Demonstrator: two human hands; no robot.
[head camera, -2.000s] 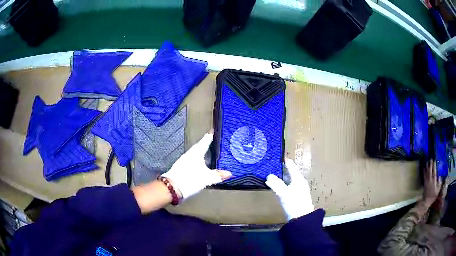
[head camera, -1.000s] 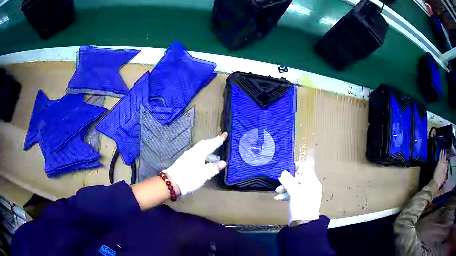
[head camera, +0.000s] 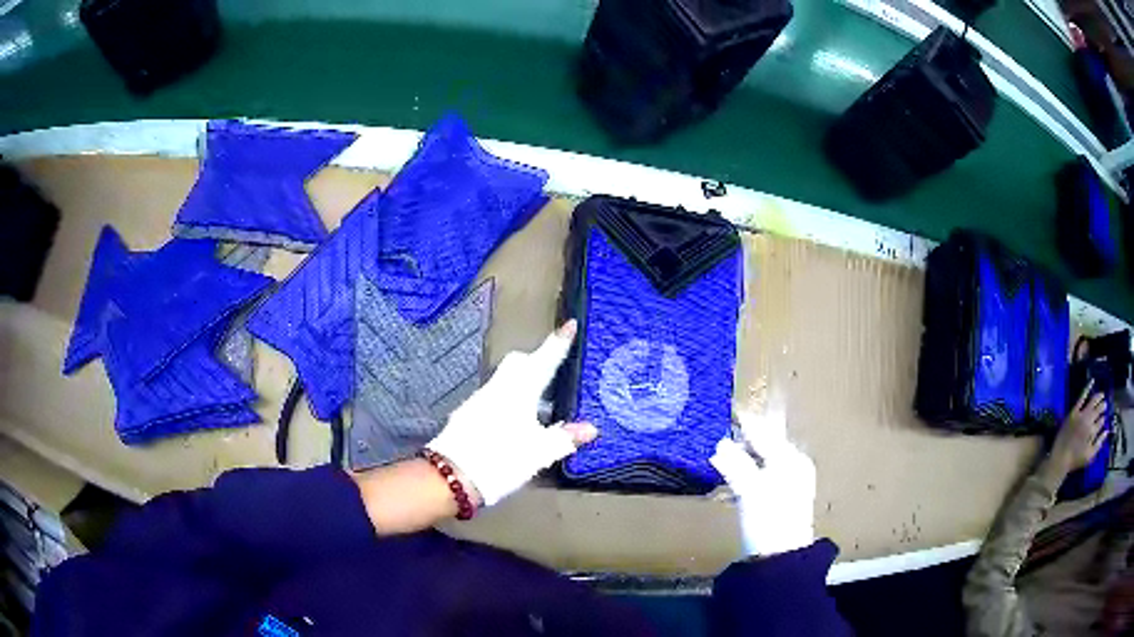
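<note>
A black speaker cabinet (head camera: 576, 268) lies front up on the bench, its blue grille (head camera: 647, 311) on the front with a pale round mark low on it. My left hand (head camera: 510, 417), in a white glove with bare fingertips, is at the cabinet's left side, thumb at the lower left front edge and fingers along the side. My right hand (head camera: 769, 485), white-gloved and washed out by glare, has its fingertips at the lower right edge. Whether it grips is hard to tell.
Loose blue grilles (head camera: 187, 330) and a grey face-down one (head camera: 417, 361) lie left, by a black handle (head camera: 290, 423). Blue-fronted speakers (head camera: 1001, 336) stand right, near another person's hand (head camera: 1082, 429). Black cabinets (head camera: 678, 62) stand on the green conveyor (head camera: 410, 62).
The view has shifted, moving the bench things in the picture. The cabinets on the conveyor have moved right. My left thumb has come back over the cabinet's front edge. The other person's hand has shifted.
</note>
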